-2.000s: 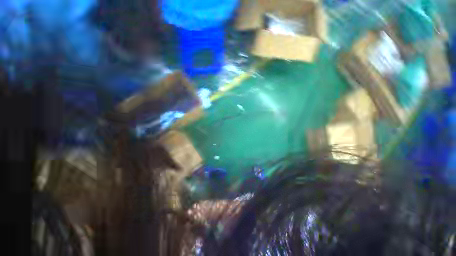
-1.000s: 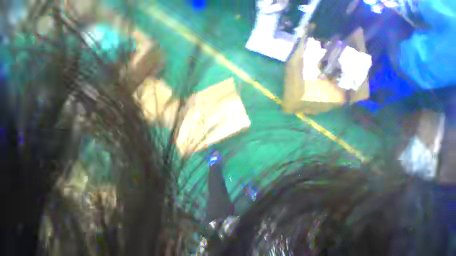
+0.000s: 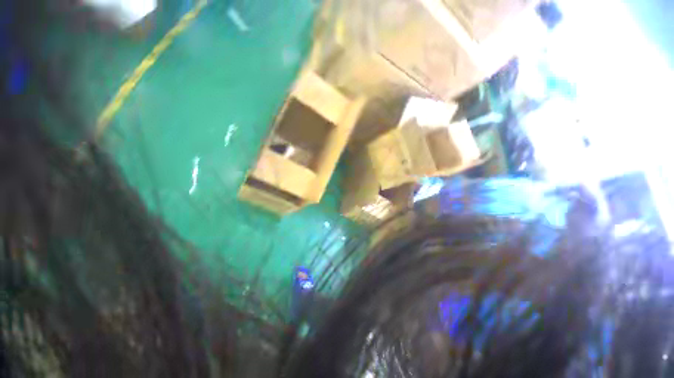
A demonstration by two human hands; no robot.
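No hand shows; dark blurred hair covers the bottom and left of the picture. An open tan carton (image 3: 284, 177) stands on the green floor near the middle, with its flaps up and a small dark and white item inside. Smaller open tan cartons (image 3: 399, 156) stand close to its right, one with a whitish flap. Larger tan cartons (image 3: 436, 55) are at the top, right of centre. Their contents cannot be seen.
A yellow line (image 3: 140, 70) crosses the green floor (image 3: 214, 96) at the upper left. Small white scraps lie on the floor. Light blue cloth (image 3: 499, 203) shows at the right, below a very bright glare. A small blue object (image 3: 303, 278) is low in the middle.
The view has swung to another part of the floor. The carton with white contents and the blue shapes at the upper right have left view; a group of open and larger cartons has come in.
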